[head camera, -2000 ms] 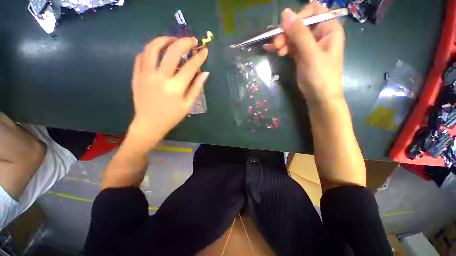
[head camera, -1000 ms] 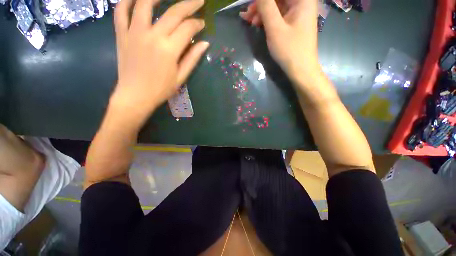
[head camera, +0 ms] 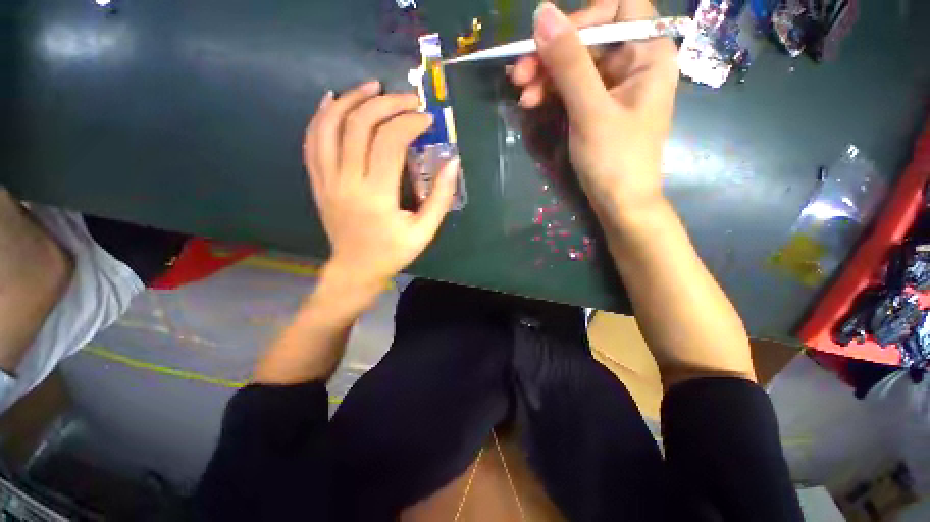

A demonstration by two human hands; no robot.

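A circuit board assembly (head camera: 436, 120) lies on the dark green bench mat, blue at its far part and silvery at its near end. My left hand (head camera: 379, 173) holds it, fingertips on its left side and thumb at the silvery end. A yellow flex cable (head camera: 469, 37) sticks out beside its far end. My right hand (head camera: 610, 102) holds slim tweezers (head camera: 591, 37) like a pen, their tip at the upper part of the board. Whether the tip grips a piece cannot be told. Small red pieces (head camera: 556, 232) lie scattered to the right of the board.
Silvery board units (head camera: 714, 46) lie at the back right. A clear plastic bag (head camera: 841, 194) and an amber film piece (head camera: 801, 257) lie near a red parts tray (head camera: 867, 240) filled with dark units. Another person's arm (head camera: 36, 270) is at the left edge.
My left hand has come down and right and now holds the board, turned with its blue part showing. The tweezers have moved to the board's far part. The camera view has shifted.
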